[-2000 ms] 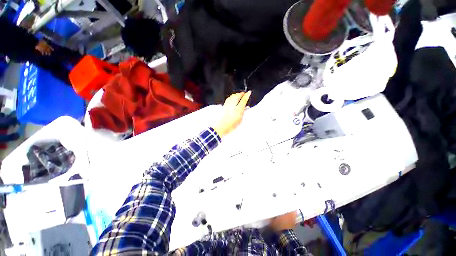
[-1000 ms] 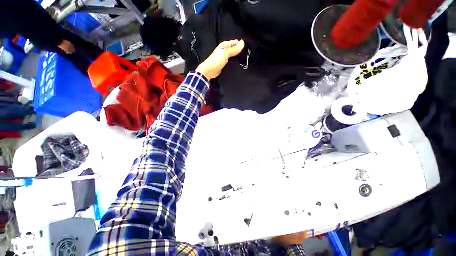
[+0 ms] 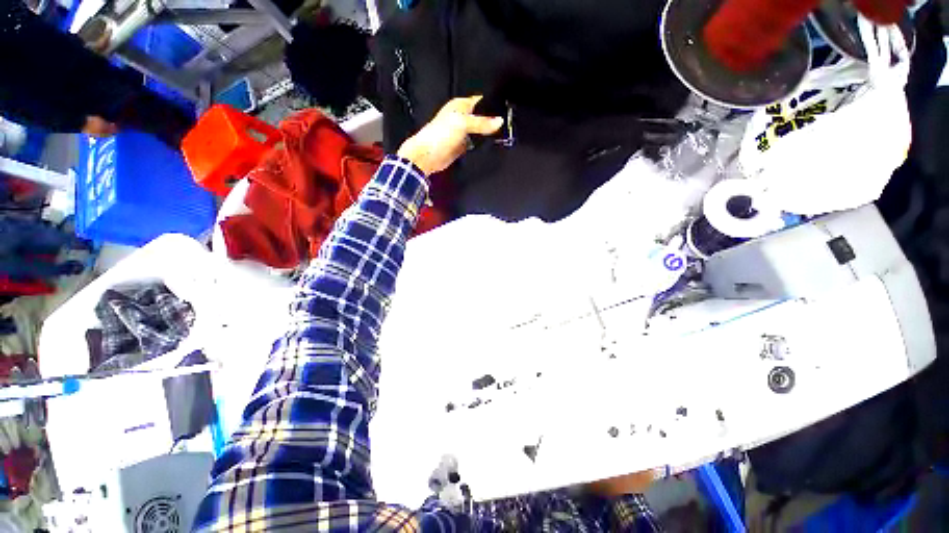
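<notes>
My left hand (image 3: 447, 135) reaches out over the black garments (image 3: 567, 135) heaped behind the sewing machine (image 3: 624, 375). Its thumb and a finger show a little apart at the dark cloth; whether they pinch any cloth is unclear. A small pale zipper-like line lies beside the fingertips. My right hand (image 3: 624, 483) shows only as a blurred sliver of skin below the machine head's edge. Its fingers are hidden, and so is anything they hold.
Red cloth (image 3: 302, 193) and a red plastic basket (image 3: 229, 148) lie left of the black heap. A blue crate (image 3: 151, 187) and a person's hand (image 3: 101, 126) are beyond. Thread cones (image 3: 754, 31), a white bag (image 3: 832, 151) and a white spool (image 3: 741, 208) stand right.
My left hand has moved from the machine table's far edge out onto the black garments, its thumb and finger now more apart. My right hand has become mostly hidden. The view has shifted.
</notes>
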